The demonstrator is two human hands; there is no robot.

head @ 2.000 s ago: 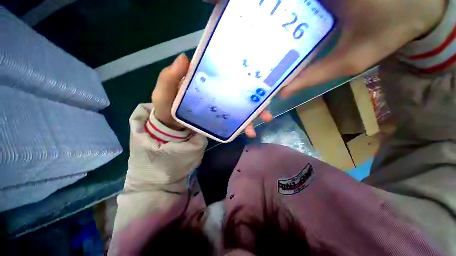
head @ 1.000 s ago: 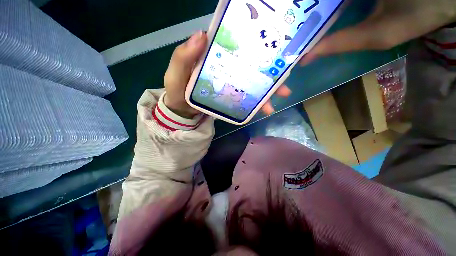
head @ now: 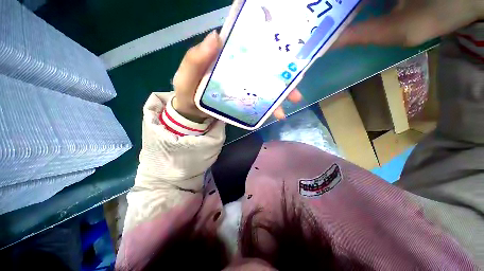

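A smartphone (head: 273, 58) in a pale case, its screen lit with a cartoon wallpaper, is tilted over the green bench; its top end is cut off by the frame's upper edge. My left hand (head: 196, 74) holds it from the left, with the thumb along the left side and fingertips showing past the right edge. My right hand (head: 408, 26) is blurred at the upper right, beside the phone's right side, with fingers stretched towards it; whether it touches the phone is unclear. It holds nothing visible.
Tall stacks of white ribbed trays (head: 53, 114) stand on the green bench (head: 143, 79) at the left. Below the bench's edge at the right are an open brown carton (head: 347, 127), reddish wrapped goods (head: 413, 87) and clear crinkled plastic (head: 305, 129). Blue items (head: 96, 243) lie at the lower left.
The phone and my left hand have shifted up and slightly right since the first frame, little since the second. The screen's wallpaper shows more clearly. My right hand has moved up and away from the phone's edge.
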